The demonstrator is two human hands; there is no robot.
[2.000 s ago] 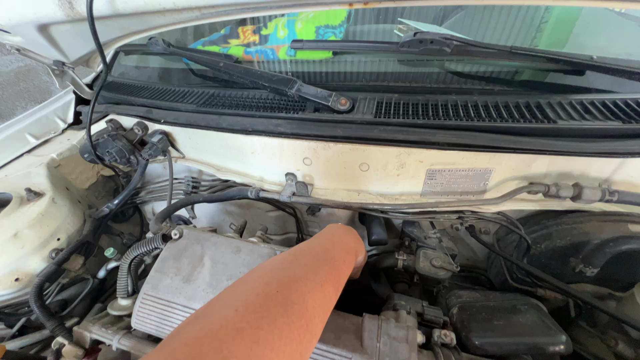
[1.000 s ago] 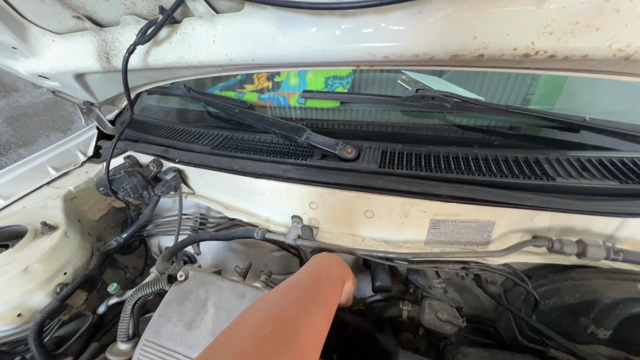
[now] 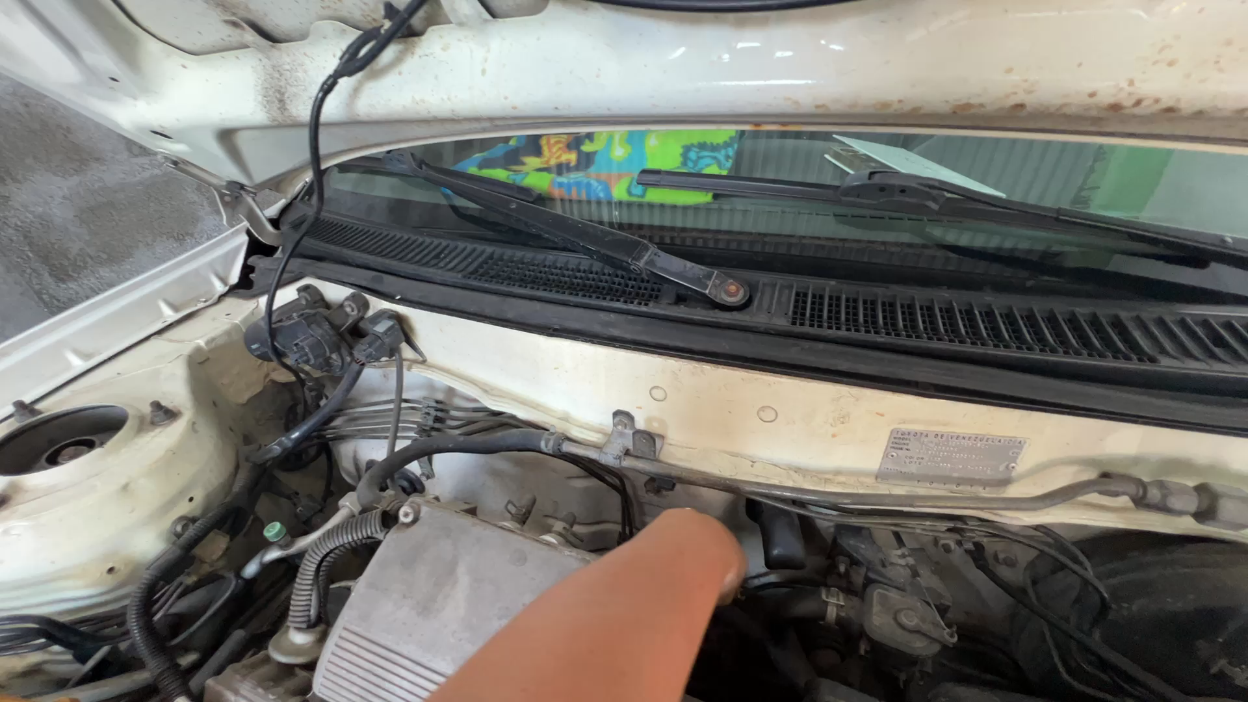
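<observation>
One bare arm rises from the bottom centre of the view; by its slant it looks like my left. The wrist bends over and my left hand (image 3: 710, 558) drops behind the engine, its fingers hidden, so what it touches or holds cannot be told. Left of the forearm lies the ribbed grey metal engine cover (image 3: 439, 585). Just right of the wrist is a black part (image 3: 783, 534) against the firewall (image 3: 565, 375). Above the wrist a metal pipe (image 3: 829, 497) runs across the firewall from a bracket (image 3: 624, 439). My right hand is not in view.
The raised white hood (image 3: 682, 58) spans the top, with a black cable (image 3: 315, 146) hanging at left. Wiper arms (image 3: 585, 229) lie over the windshield and cowl grille (image 3: 936, 322). A corrugated hose (image 3: 314, 561) and the strut tower (image 3: 146, 507) stand left; a metal valve (image 3: 907, 619) sits right.
The view has tilted up, bringing the hood's underside into sight. My left hand stays down behind the engine, with its fingers hidden throughout.
</observation>
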